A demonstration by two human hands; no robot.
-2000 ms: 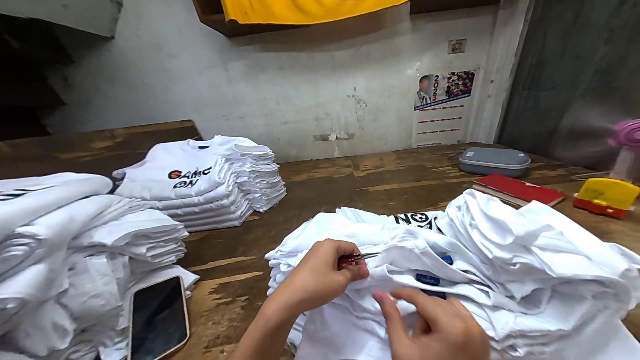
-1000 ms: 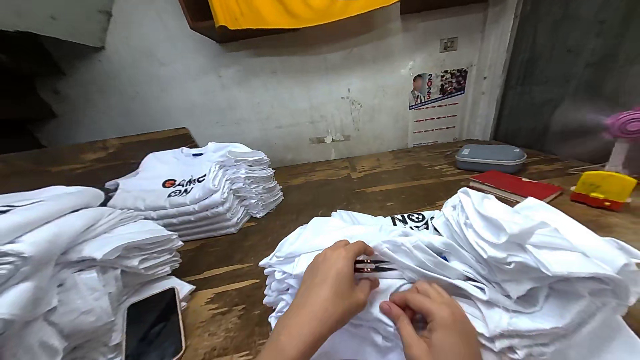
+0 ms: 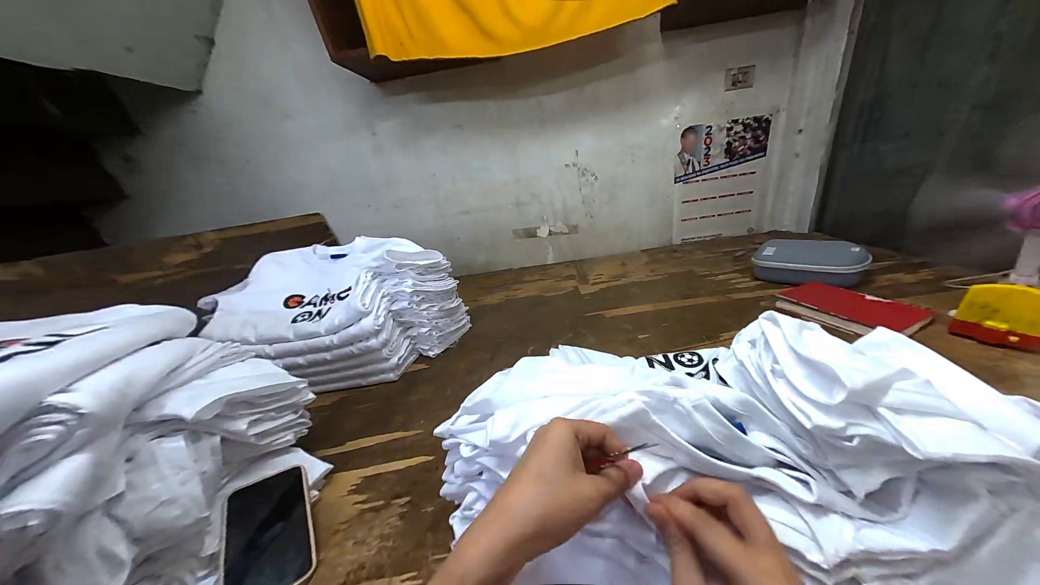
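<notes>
White printed T-shirts (image 3: 812, 455) lie heaped at the lower right, with dark lettering partly showing at the back of the heap. Over their near side, my left hand (image 3: 569, 479) holds a small thin metal tool, possibly thread snips (image 3: 621, 457), its points toward the right; most of it is hidden by the fingers. The left thumb also touches the white cloth. Close by on the right, my right hand (image 3: 719, 528) pinches a fold of the same cloth between thumb and fingers. The two hands are apart by a narrow gap.
A neat stack of white T-shirts (image 3: 309, 317) stands at the back left, a looser pile (image 3: 146, 406) nearer. A smartphone (image 3: 268, 528) leans by that pile. At the right are a grey case (image 3: 812, 262), a red book (image 3: 857, 307), a yellow-and-red object (image 3: 998, 315) and a pink fan (image 3: 1022, 210).
The tool's points now show beyond my left fingers. My right hand pinches cloth, where its fingers were more spread two seconds ago.
</notes>
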